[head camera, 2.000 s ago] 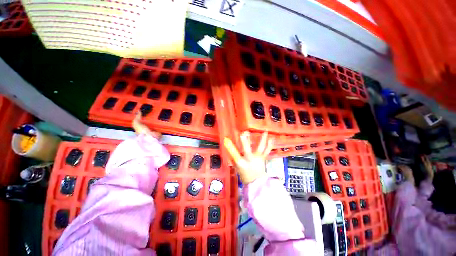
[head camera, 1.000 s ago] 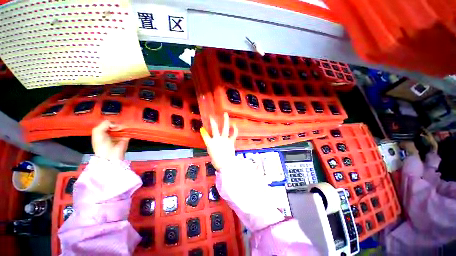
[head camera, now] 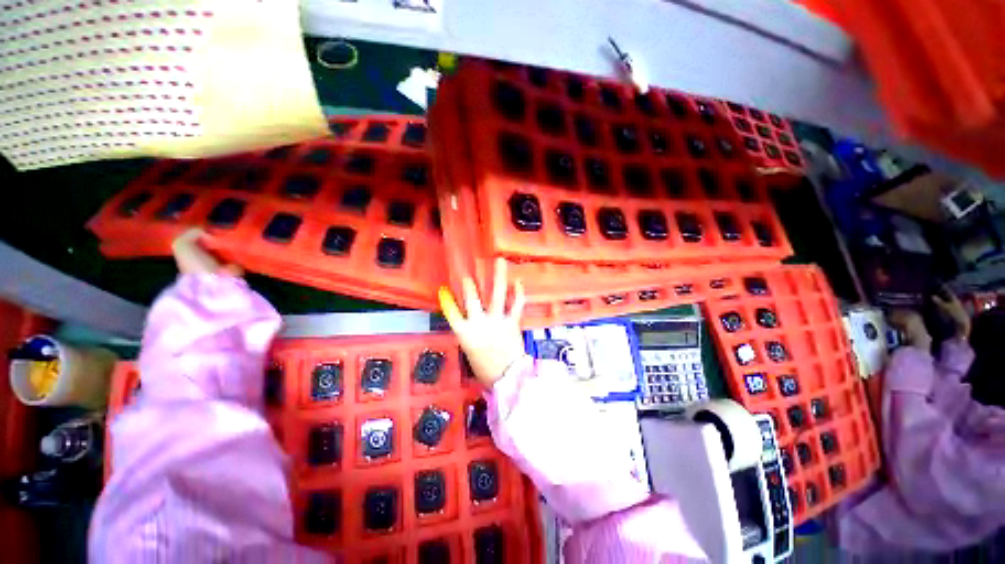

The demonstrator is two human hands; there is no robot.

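Note:
Red-orange trays with dark modules in their pockets form a left tray stack (head camera: 298, 256) and a taller right tray stack (head camera: 639, 256) under the shelf. My left hand (head camera: 201, 256) has its fingers bunched on the front edge of the left tray stack. The grip is small and partly hidden. My right hand (head camera: 485, 328) is spread against the lower left front of the right tray stack, with a yellow tip on one finger. A lower tray (head camera: 350, 470) with modules lies nearest me, partly covered by my left sleeve.
A partly filled tray (head camera: 821, 331) lies at right. A white machine with a roll (head camera: 689, 474), a calculator (head camera: 672, 369) and a shallow blue bin (head camera: 636, 358) are beside my right arm. A cup (head camera: 83, 375) stands left. A dotted sheet (head camera: 165, 83) hangs above. Another person's pink sleeve (head camera: 920, 463) shows far right.
My left hand has moved left along the left stack. That stack's left end rose and bulged, then dropped lower. My right hand stays spread at the right stack's front.

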